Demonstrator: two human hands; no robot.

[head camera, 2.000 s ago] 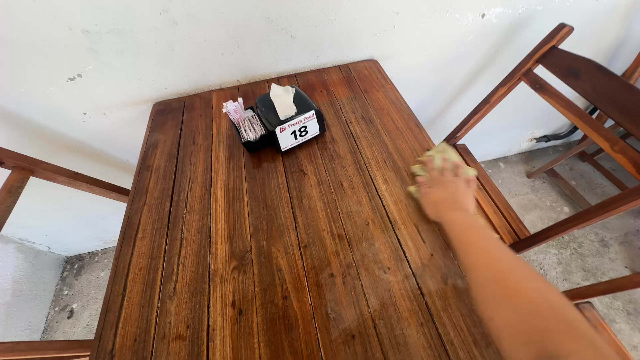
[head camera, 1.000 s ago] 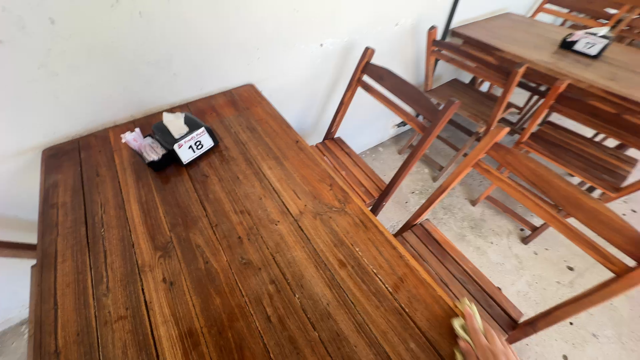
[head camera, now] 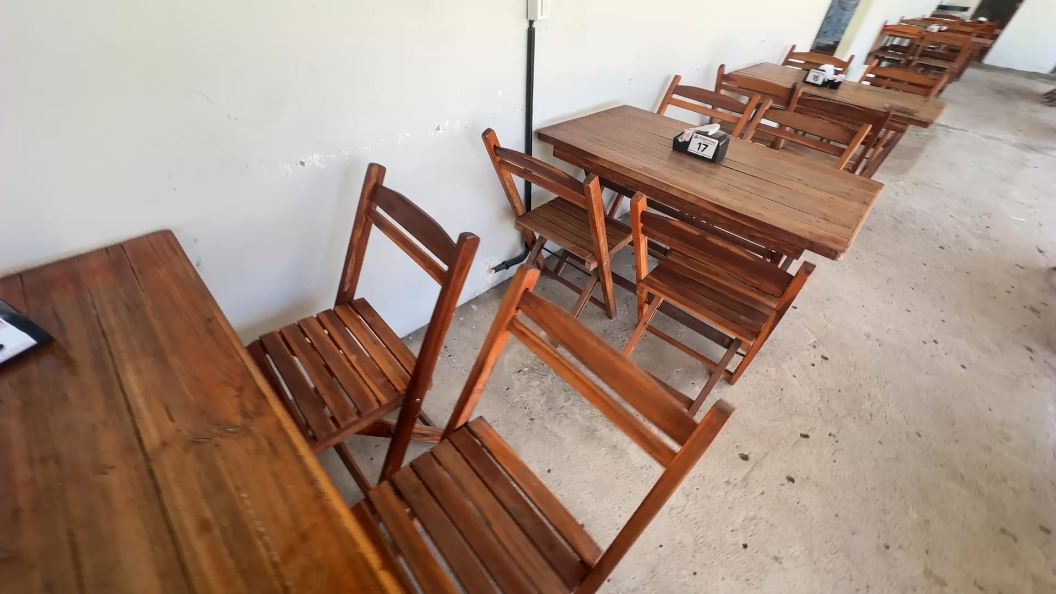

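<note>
Neither of my hands shows in the head view, so what they hold or touch is hidden. A dark-stained wooden plank table [head camera: 190,412] fills the lower left. On it, cut off by the left edge of the view, is part of a black holder [head camera: 21,330] with a white card. Two slatted wooden folding chairs stand along the table's right side: one close to the wall [head camera: 346,363], the other nearer to me [head camera: 495,503]. Both have their seats partly up against or beneath the table's edge.
A second wooden table [head camera: 767,186] with a black napkin holder [head camera: 701,144] stands farther back, with folding chairs around it. More tables and chairs line the white wall [head camera: 247,107]. A black conduit [head camera: 530,107] runs down the wall to the concrete floor [head camera: 891,429].
The view has swung far to the right. The hand with the yellowish cloth, on the table's right part two seconds ago and at its edge one second ago, is out of view.
</note>
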